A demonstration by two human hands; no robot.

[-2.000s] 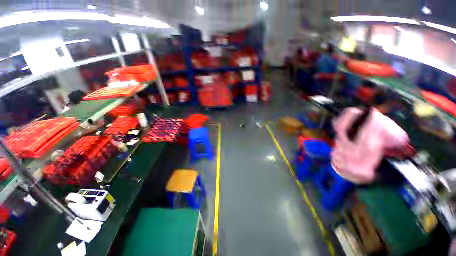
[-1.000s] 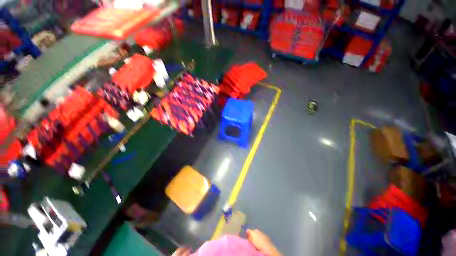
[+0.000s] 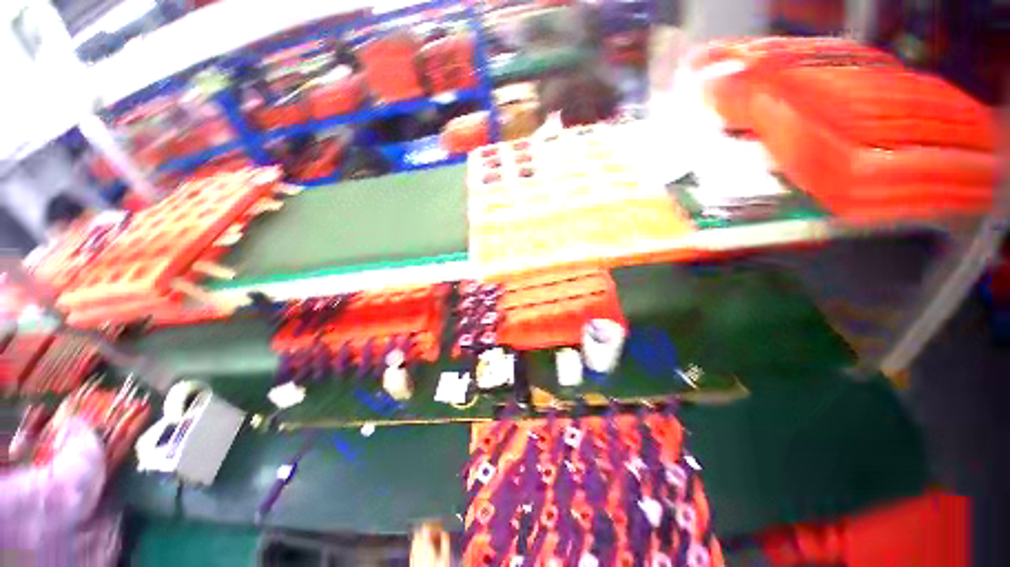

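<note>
An orange-red watch tray [image 3: 587, 487] lies on the dark green bench at the bottom centre, cut off by the lower edge. Dark purple-black watch straps [image 3: 545, 509] lie slantwise across it, with small pale squares or rings on them. A single dark strapped watch [image 3: 285, 472] lies on the bench to the left. I cannot make out either of my hands. A small blurred tan shape [image 3: 430, 547] is cut off at the bottom edge; I cannot tell what it is.
Behind the tray stand a white cup [image 3: 601, 346], a smaller white bottle [image 3: 568, 367] and filled red trays [image 3: 366, 321]. A white device [image 3: 194, 437] stands left. The overhead shelf [image 3: 366, 227] carries tray stacks. A person's pink sleeve [image 3: 61, 482] shows at far left.
The view has swung from the aisle to the bench and come closer to the strap-filled tray. The aisle floor and the blue stool are out of view, as are the hands seen earlier.
</note>
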